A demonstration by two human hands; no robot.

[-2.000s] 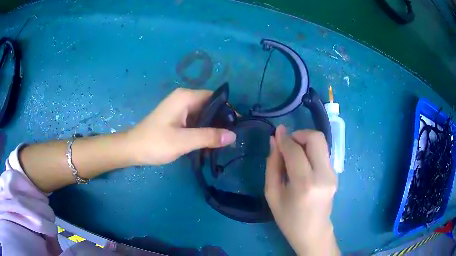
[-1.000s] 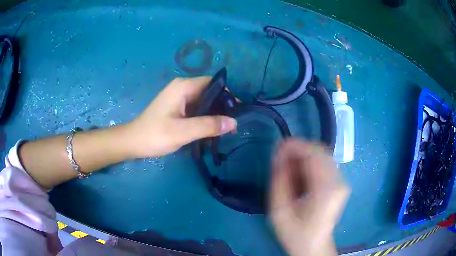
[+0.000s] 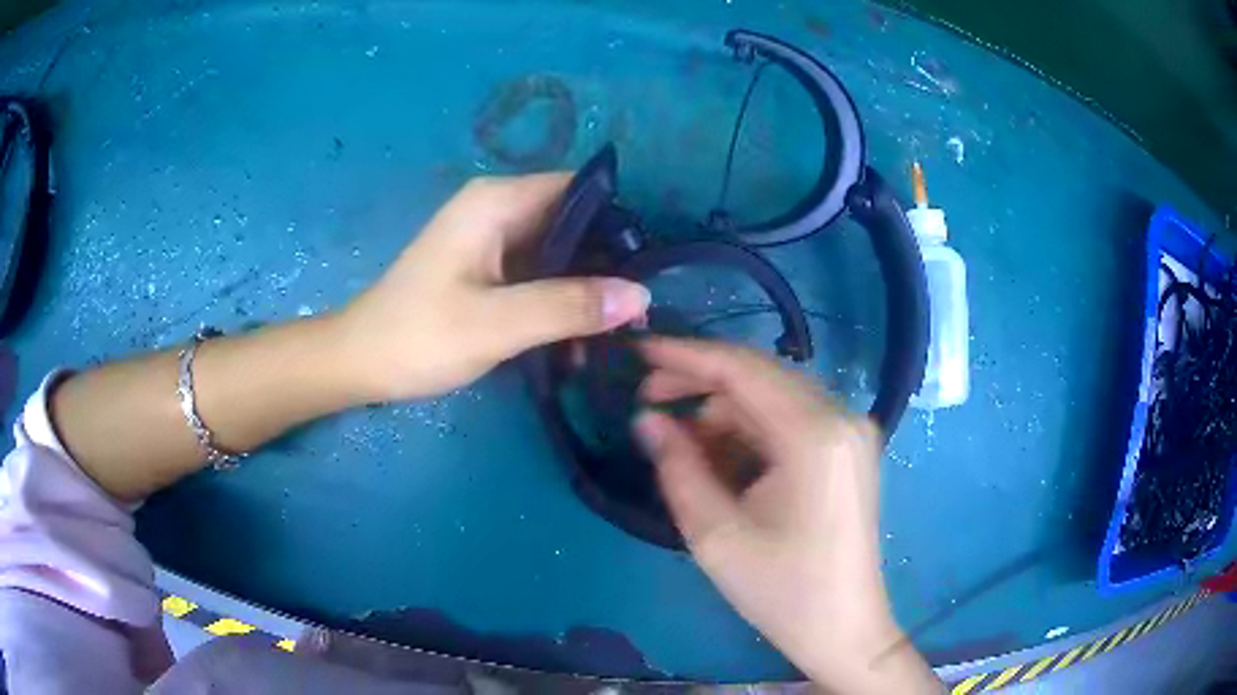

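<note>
A black headband [image 3: 904, 292] lies on the bench in front of me as a large arc. A C-shaped yoke [image 3: 844, 129] at its upper right end lies on the bench, with a thin wire [image 3: 737, 143] across its opening. My left hand [image 3: 468, 292] grips the headband's other end, thumb on top. A second curved yoke [image 3: 739, 261] reaches right from that end. My right hand [image 3: 760, 475] is blurred beside my left thumb, inside the arc, fingers bent. Whether it holds anything cannot be told.
A needle-tip bottle [image 3: 939, 319] stands or lies right of the headband. A blue parts bin [image 3: 1115, 523] with tangled black parts is at the right. Another black assembly [image 3: 19, 231] is at the left edge. Striped tape [image 3: 224, 626] runs along the near edge.
My right hand has moved left from the yoke's right end to beside my left thumb. My left hand keeps its grip. The bench things have shifted upward in view.
</note>
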